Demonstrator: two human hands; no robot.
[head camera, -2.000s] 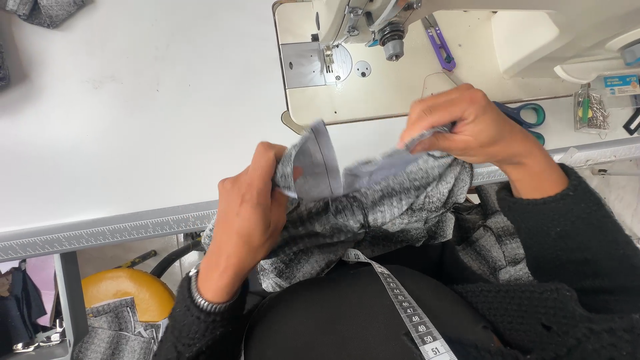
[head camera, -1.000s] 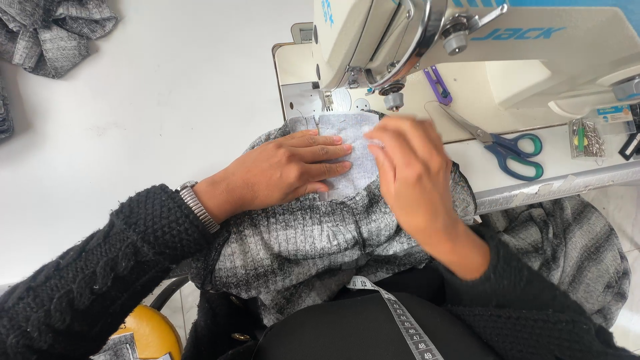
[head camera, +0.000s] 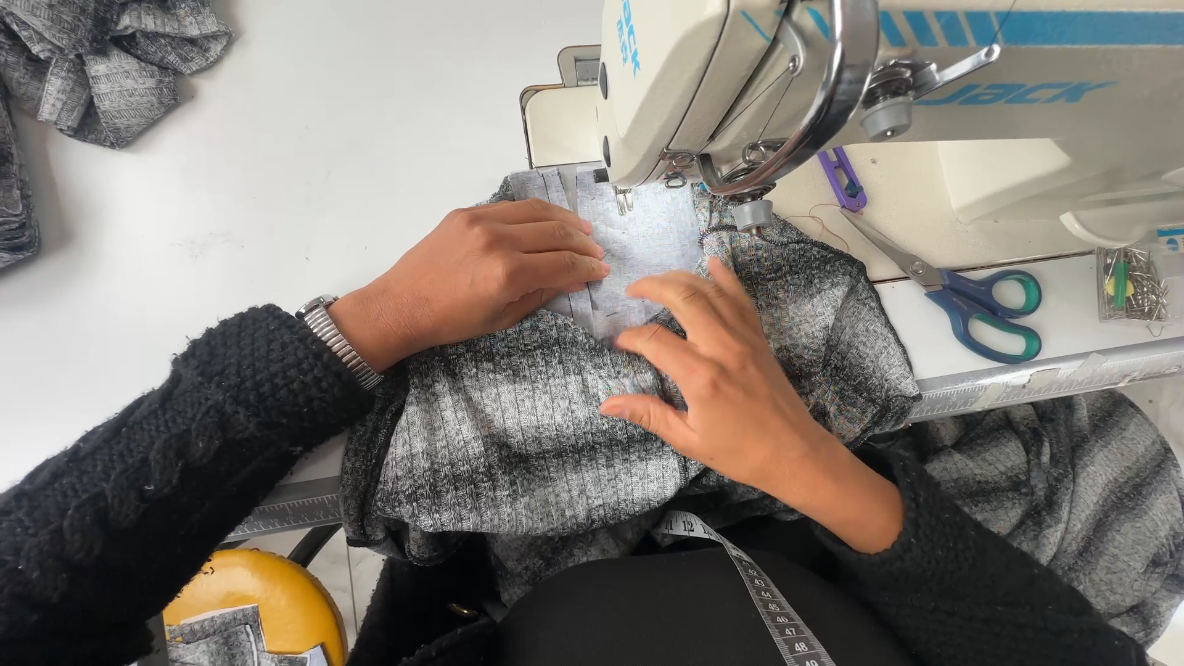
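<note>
Grey knit fabric drapes over the table edge, with a pale grey backing piece lying flat under the presser foot of a Jack sewing machine. My left hand lies flat on the left part of the backing, by a seam, fingers close together. With fingers spread, my right hand rests at the backing's lower right side and on the knit beside it, gripping nothing. The needle tip is hard to make out.
Blue-handled scissors, a purple thread snipper and a clear box of pins lie at the right. More grey fabric is at the upper left. A yellow stool holds cut pieces. A measuring tape hangs over my front.
Two seconds ago both hands held the fabric up before the machine; now it lies flat under the presser foot. My right hand's fingers have spread since one second ago. The view has shifted.
</note>
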